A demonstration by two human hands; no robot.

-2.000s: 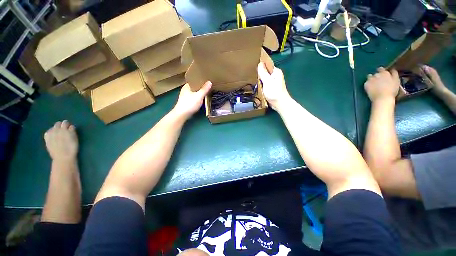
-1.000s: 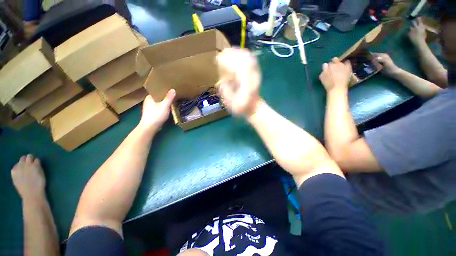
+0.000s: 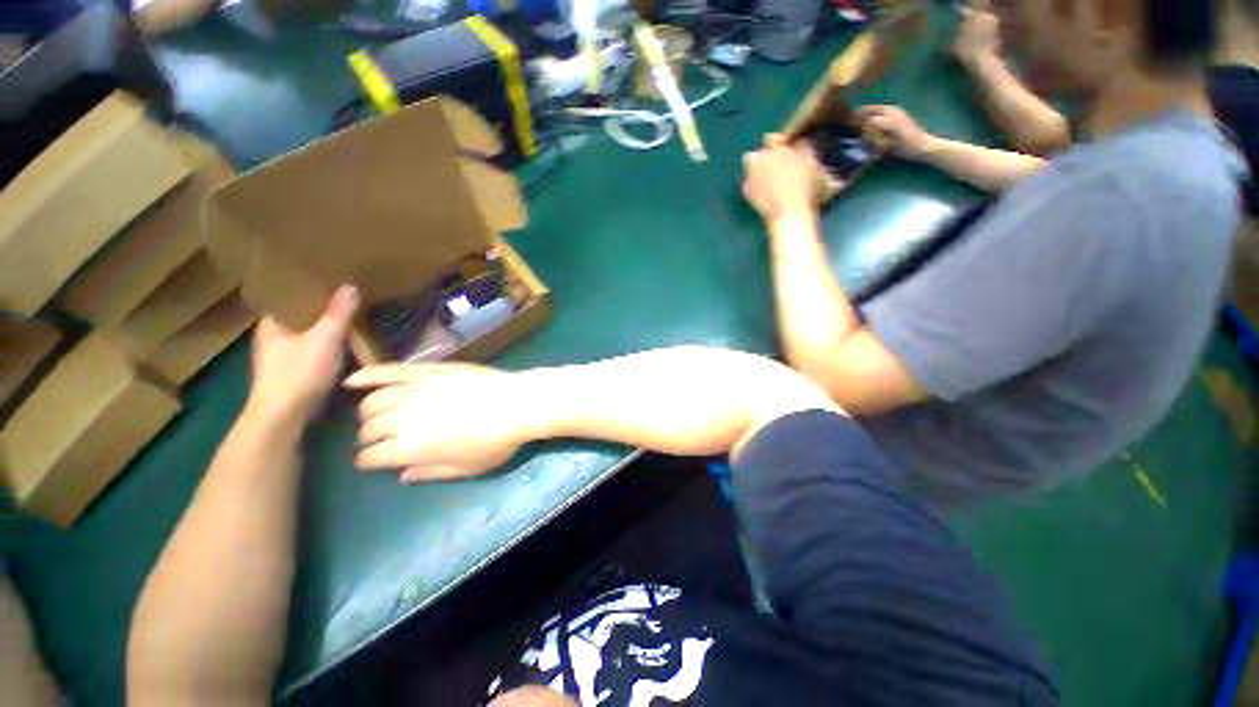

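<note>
An open brown mailer box [image 3: 532,321] stands on the green bench mat, its tall lid [image 3: 352,194] with ear flaps raised behind the tray. Black coiled cable [image 3: 401,321] and a greyish-white patch [image 3: 483,318] show in the tray. My left hand [image 3: 300,362] holds the box at its left side, thumb at the lid's edge. My right hand [image 3: 431,419] is in front of the tray, back of the hand up, fingers pointing left and slightly apart, with nothing seen in it. Its palm side is hidden.
Stacked mailer boxes [image 3: 97,207] stand at the left. A black device with yellow edges [image 3: 442,69] and white cables [image 3: 642,124] are at the back. At right, a person in a grey shirt [image 3: 1049,304] holds another open mailer box [image 3: 845,159]. Another person's arm shows behind.
The view has swung right, so things appear further left. My right hand has left the box's right side and come across in front of the tray. My left hand stays on the box.
</note>
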